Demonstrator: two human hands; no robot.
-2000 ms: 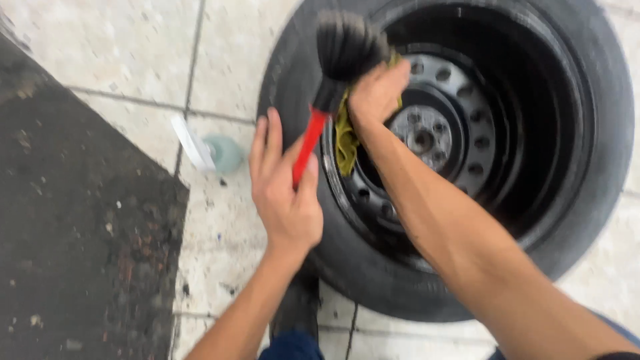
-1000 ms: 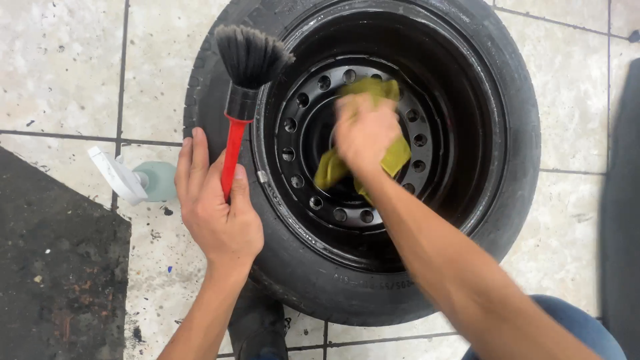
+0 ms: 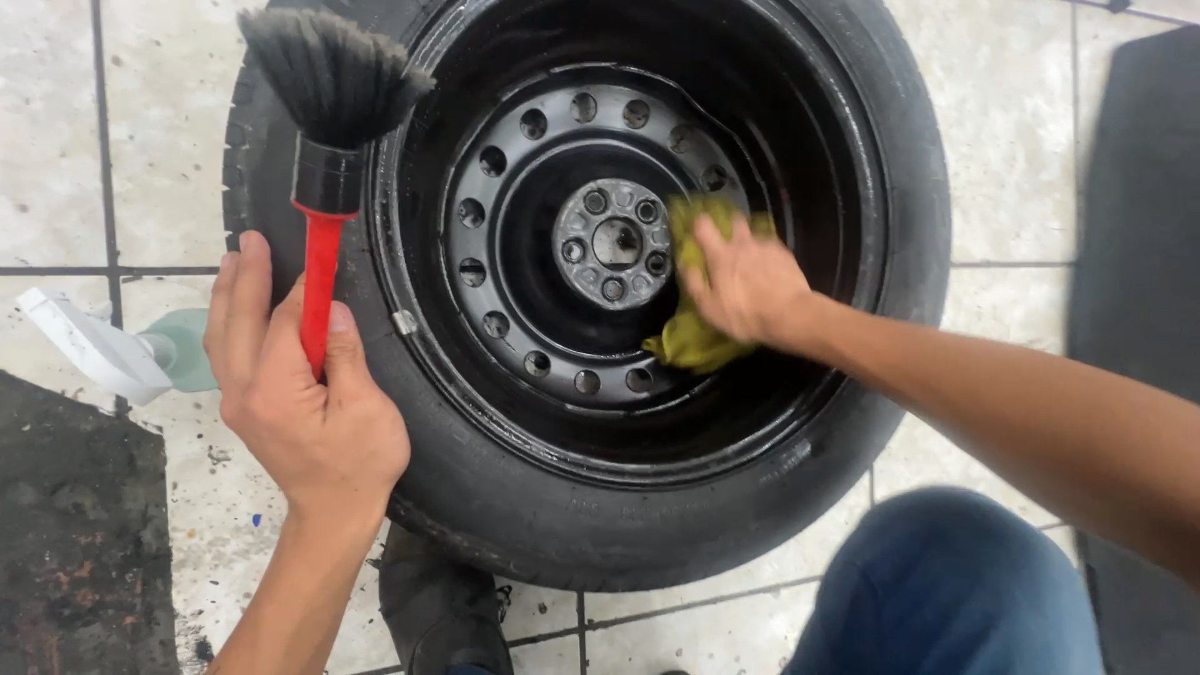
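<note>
A black steel wheel (image 3: 614, 244) with a rubber tire (image 3: 656, 534) around it lies on the floor, its hollow inner side facing up. My left hand (image 3: 314, 403) holds a detailing brush (image 3: 323, 225) by its red handle, black bristles upward, with the fingers by the tire's left sidewall. Inside the wheel, my right hand (image 3: 745, 281) presses a yellow-green cloth (image 3: 698, 337) on the disc, right of the hub with its bolt holes. Part of the cloth is hidden under the blurred hand.
A spray bottle (image 3: 183, 347) with a white trigger head lies on the tiled floor (image 3: 1003, 178) left of the tire. Dark mats lie at the lower left (image 3: 75, 534) and right edge (image 3: 1144, 281). My shoe (image 3: 441, 600) and jeans knee (image 3: 947, 591) are close below the tire.
My right hand and the cloth have moved from over the wheel's hub to the disc's right side, uncovering the hub. My left hand still holds the brush upright beside the rim.
</note>
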